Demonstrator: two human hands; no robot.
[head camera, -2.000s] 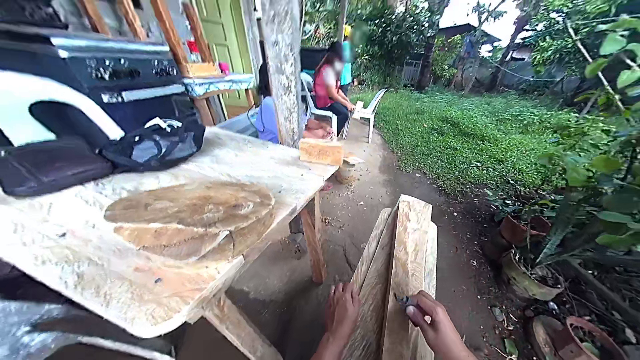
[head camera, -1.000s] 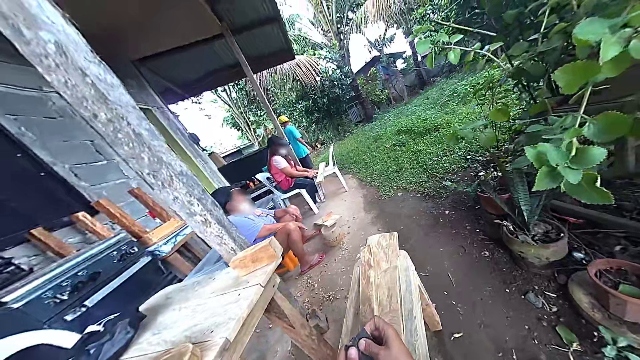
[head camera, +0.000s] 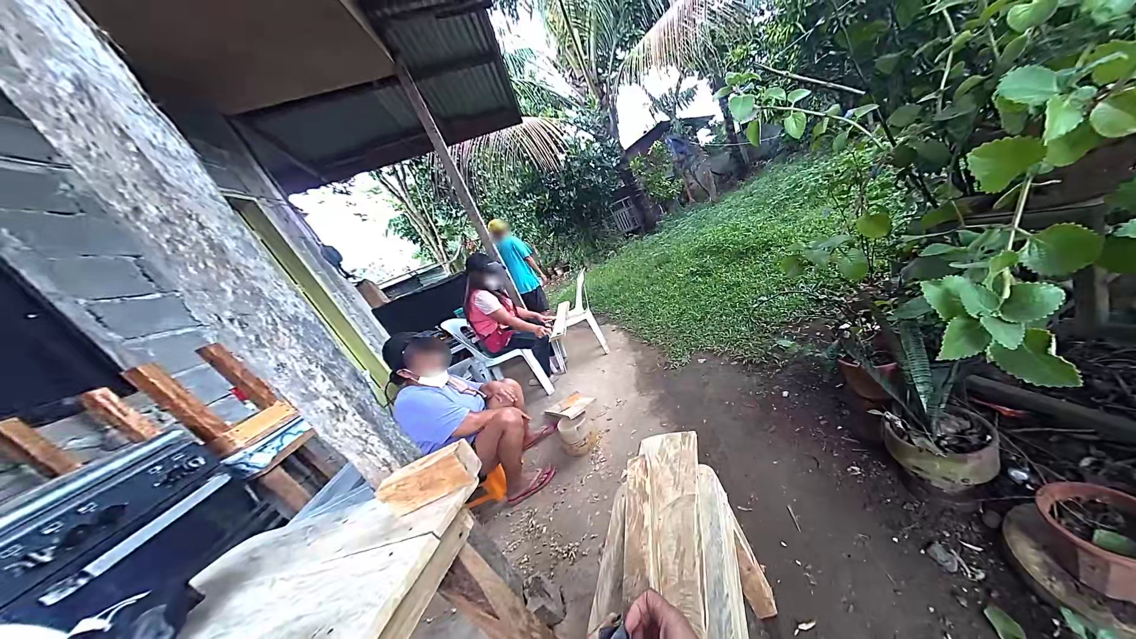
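Note:
At the bottom edge of the view, my right hand (head camera: 655, 616) is cut off, with only bent fingers showing. Its fingers close on a small dark object (head camera: 611, 628), too little seen to name. The hand is over the near end of a wooden plank (head camera: 673, 524), which lies lengthwise on other rough wooden boards (head camera: 721, 559). My left hand is outside the view.
At left stand a wooden table (head camera: 311, 568) with a wood block (head camera: 430, 479), a post (head camera: 204, 240) and a black stove (head camera: 115, 532). Several people sit or stand along the path beyond. Potted plants (head camera: 942, 453) line the right side.
The view has tilted up and turned. My left hand, on the boards two seconds ago, has left the view. My right hand now shows only at the bottom edge.

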